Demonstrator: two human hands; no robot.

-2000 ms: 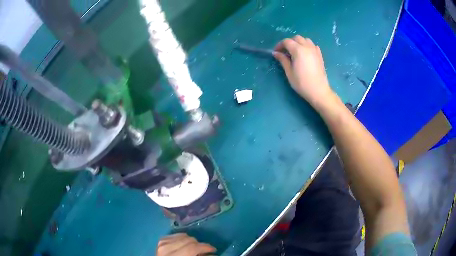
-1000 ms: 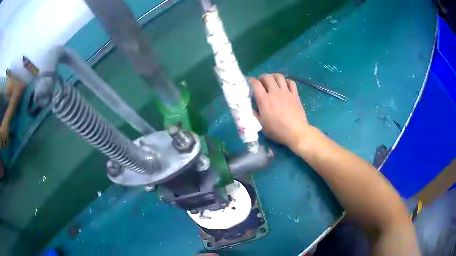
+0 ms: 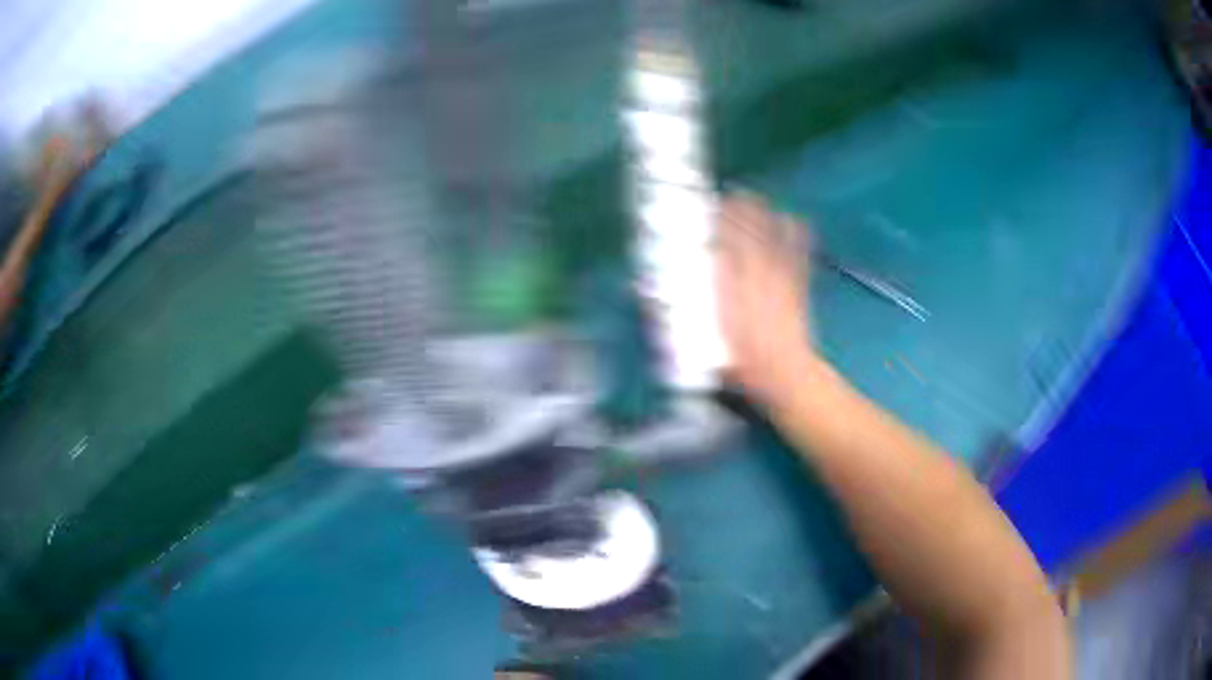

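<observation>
The frame is blurred. The hand press shows its white disc (image 3: 572,558) under the dark press head (image 3: 532,511). The white-taped lever handle (image 3: 675,226) stands up to the right of the big spring. My right hand (image 3: 764,299) is just right of the handle, partly behind it; whether it touches or holds anything is unclear. The thin silvery tweezers or pick (image 3: 877,288) lie on the bench right of my right hand. Only a sliver of my left hand (image 3: 521,675) shows at the bottom edge, below the press, so its grip is hidden.
The grey spring (image 3: 346,253) and metal plate (image 3: 459,399) rise at centre left. A blue bin (image 3: 1116,452) is beyond the bench edge at right. Something blue (image 3: 87,658) is at the lower left corner. Another person's arm (image 3: 33,226) shows at upper left.
My right hand let go of the thin tool and moved left to beside the lever handle. The small white block is no longer visible. My left hand has nearly left the frame as the view shifted.
</observation>
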